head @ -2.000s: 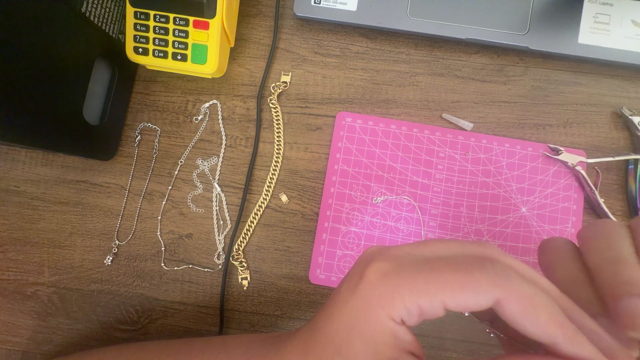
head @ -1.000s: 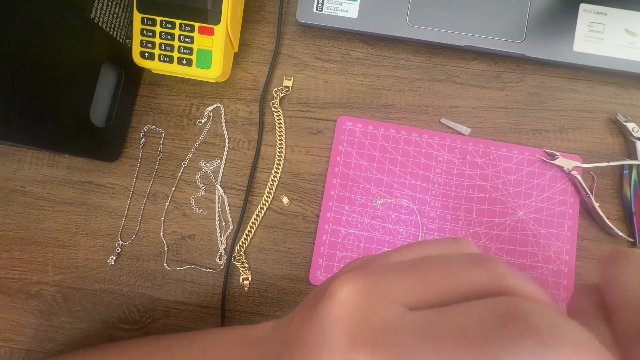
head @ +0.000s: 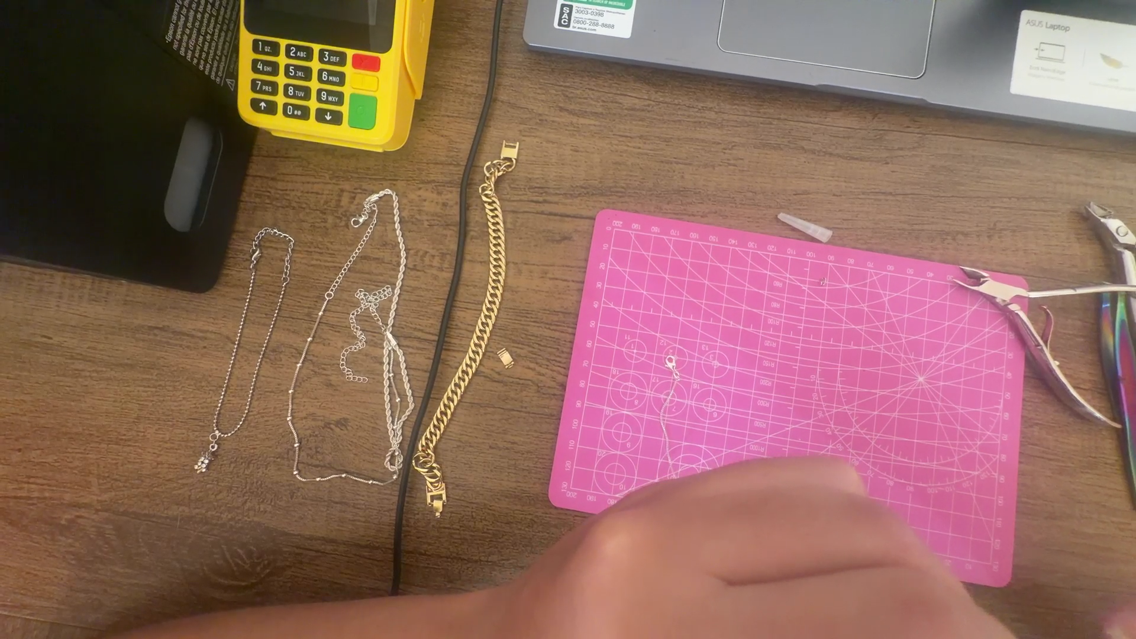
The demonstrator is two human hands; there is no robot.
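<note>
My left hand (head: 754, 559) is bent over the lower part of a pink cutting mat (head: 799, 390), back up; its fingertips and anything in them are hidden. A thin silver chain (head: 665, 426) with a lobster clasp (head: 672, 362) runs on the mat down to the hand. Of my right hand only a blurred bit of skin (head: 1120, 619) shows at the lower right corner. Silver nippers (head: 1003, 288) lie across the mat's upper right corner. Left of the mat are a gold curb-link bracelet (head: 488, 311), a loose gold link (head: 505, 358) and silver necklaces (head: 293, 417).
A black cable (head: 454, 293) runs down the wooden table beside the bracelet. A yellow card terminal (head: 390, 124) and a black device (head: 98, 195) stand at upper left. A laptop (head: 674, 62) spans the top right. Pliers with iridescent handles (head: 1114, 337) lie at the right edge, a small translucent tip (head: 804, 227) above the mat.
The clasp and thin chain on the mat have shifted and now run down toward my left hand. My right hand has moved almost out of view at the lower right.
</note>
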